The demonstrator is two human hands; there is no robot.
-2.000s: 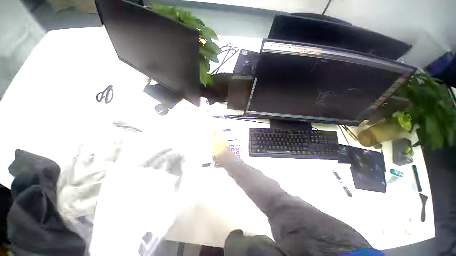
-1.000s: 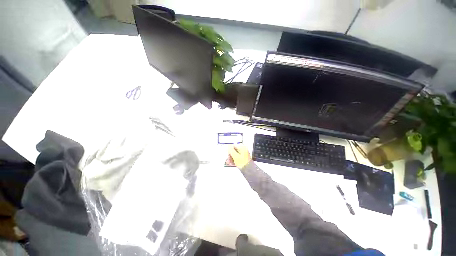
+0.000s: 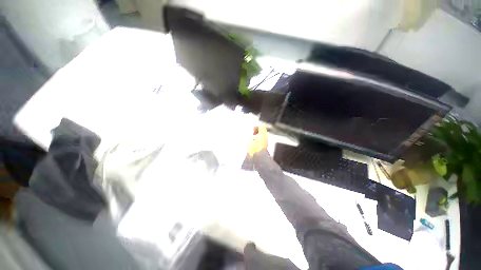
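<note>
My left hand (image 3: 258,141), overexposed and blurred at the end of a dark grey sleeve, reaches over the desk just left of the black keyboard (image 3: 321,164). A small dark patch (image 3: 248,162), possibly part of the calculator, shows beside its wrist. I cannot make out the fingers or whether they hold anything. My right hand is not in view. White papers and clear plastic over pale material (image 3: 124,174) lie at the left front, strongly overexposed.
A monitor (image 3: 364,113) stands behind the keyboard, another (image 3: 211,58) at the left. A pen (image 3: 364,217) lies below the keyboard, beside the black mouse pad (image 3: 395,211). Plants stand behind and right. Grey fabric (image 3: 68,169) hangs at the left desk edge.
The view has shifted, so the desk items sit further right. My left hand has moved from the calculator's lower part up toward its top end. The picture is more blurred.
</note>
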